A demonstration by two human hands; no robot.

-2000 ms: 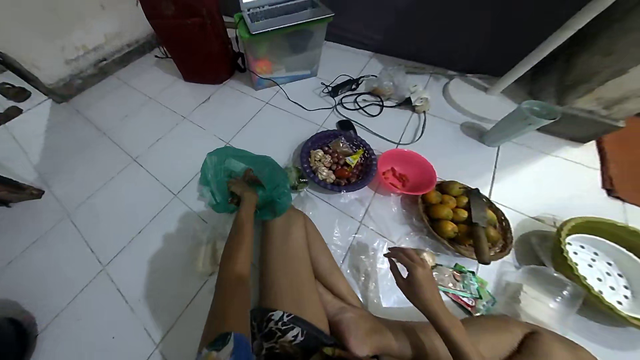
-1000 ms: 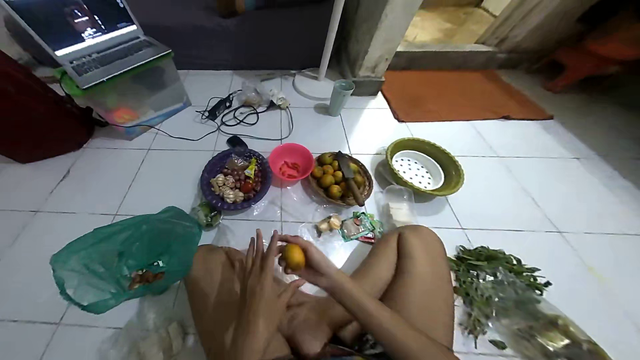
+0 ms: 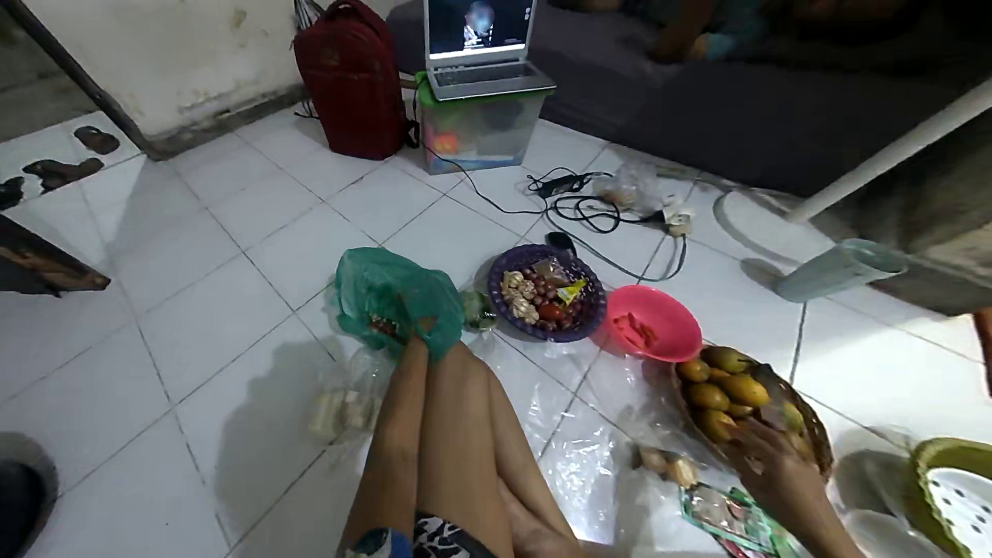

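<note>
My left hand [image 3: 422,322] reaches into the mouth of a green plastic bag [image 3: 372,279], its fingers mostly hidden by the film. Dark reddish-brown bits show in the bag. My right hand [image 3: 771,461], blurred, is at the near edge of a wicker basket [image 3: 823,434] of yellow-orange citrus fruits [image 3: 744,389]; its fingertips are over the fruit and a knife lies partly beside them. A pink bowl [image 3: 670,322] with red pieces touches the basket. Left of it sits a purple basket [image 3: 500,310] with garlic, shallots, a tomato and small packets.
Seasoning packets [image 3: 728,515] and light brown pieces [image 3: 670,465] lie near my right hand. A green basin [image 3: 930,465] holds a white perforated tray. Behind are cables [image 3: 597,213], a glass [image 3: 841,271], a laptop [image 3: 488,74] on a plastic box [image 3: 480,128] and a red backpack [image 3: 349,85].
A second ago both hands were together at a yellow-orange fruit over my lap; now they are apart, left in the green bag, right at the fruit basket. The view has swung left.
</note>
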